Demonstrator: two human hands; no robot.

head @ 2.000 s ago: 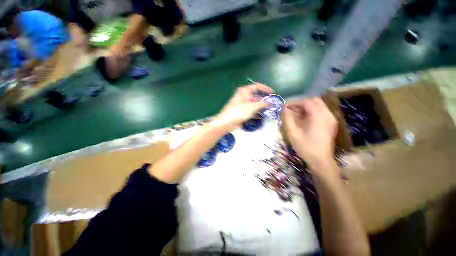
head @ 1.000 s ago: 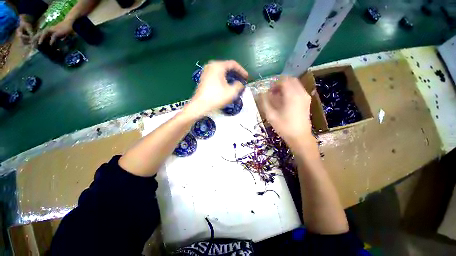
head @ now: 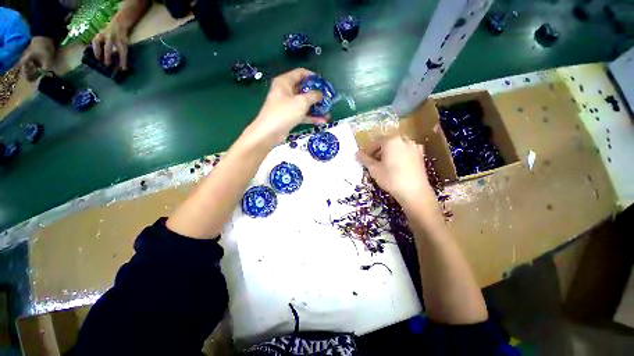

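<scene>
My left hand [head: 288,101] holds a round blue circuit board [head: 319,95] at the far end of the white work sheet [head: 278,271]; a short pale tail shows at its right. My right hand [head: 397,163] is over the far edge of the pile of red-black lead wires [head: 368,217]; its fingers are bent and I cannot tell whether they pinch a wire. Three more round blue boards lie flat on the sheet: one near the far end [head: 323,146], one in the middle [head: 286,177] and one nearest me [head: 259,201].
A cardboard parts box [head: 513,149] with glossy dark parts stands right of my right hand. A white post [head: 445,52] rises behind it. The green conveyor belt [head: 188,132] carries several dark units with pale tails. Another person's hands [head: 111,49] hold dark cylinders at far left. A black cable [head: 295,320] lies nearby.
My left hand has turned so the board's blue face shows. My right hand has moved down towards the wire pile. The units on the belt have shifted left.
</scene>
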